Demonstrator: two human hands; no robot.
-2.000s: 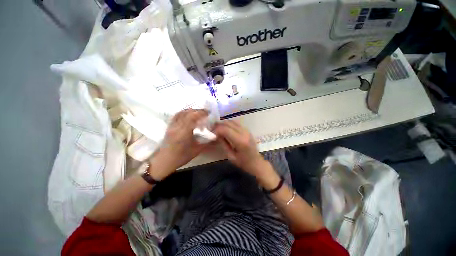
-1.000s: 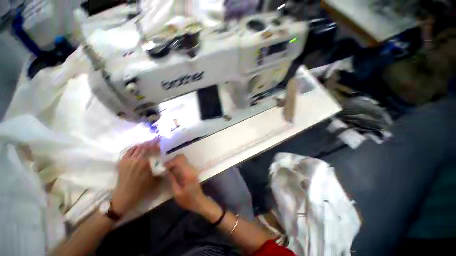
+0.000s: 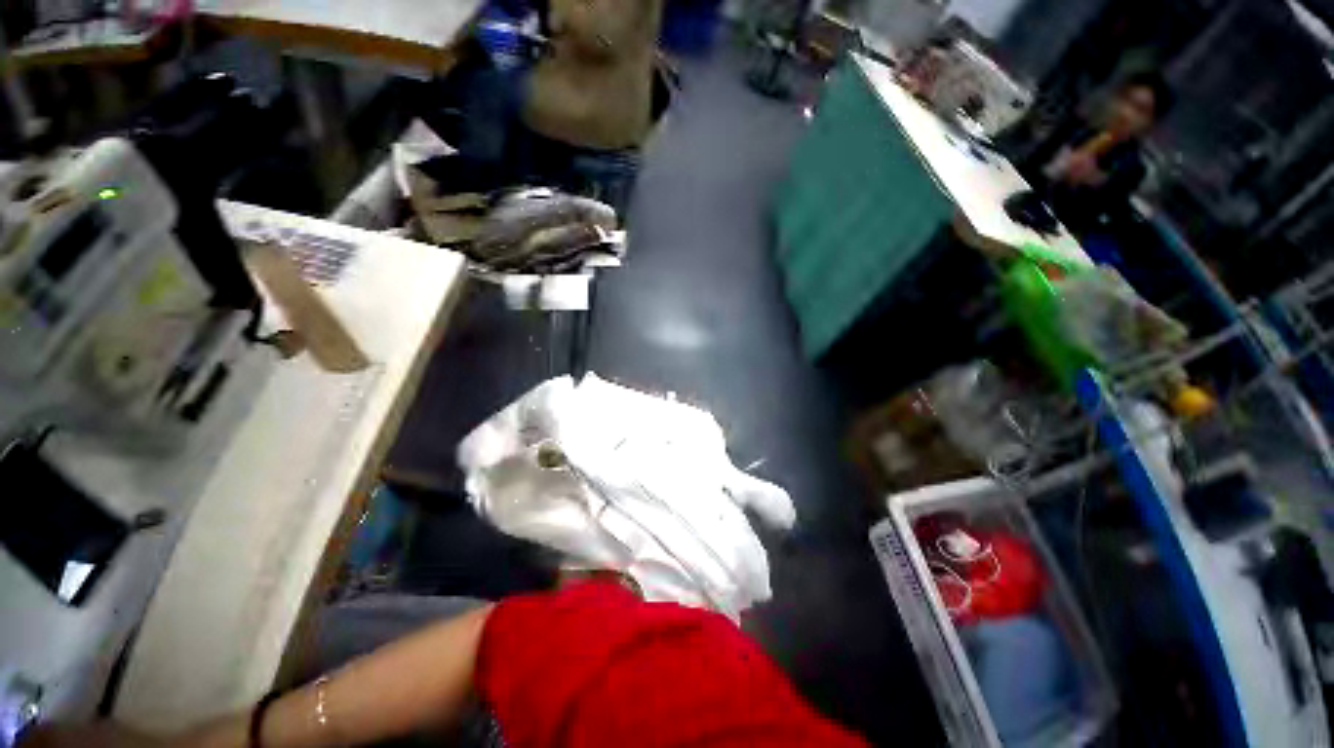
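Note:
My right hand (image 3: 110,735) is at the bottom left corner, blurred and mostly cut off by the edge; whether it holds anything cannot be told. Its forearm and red sleeve cross the bottom of the view. My left hand is out of the picture. The white sewing machine (image 3: 110,329) stands at the left edge, only its right end showing. A dark phone (image 3: 62,519) lies on the machine bed. A white garment bundle (image 3: 629,475) hangs low beside the table, just beyond my red sleeve.
The pale machine table (image 3: 271,482) has a tan strip (image 3: 310,310) at its far end. Dark cloth (image 3: 534,231) is piled beyond it. A white basket (image 3: 936,621) with red and blue things stands at right. A green-sided table (image 3: 856,212) is further back, with a person (image 3: 1105,146) beside it.
The view has swung right, so the machine has moved to the left edge and the needle area is cut off. My left hand has left the picture. The aisle, basket and person now show.

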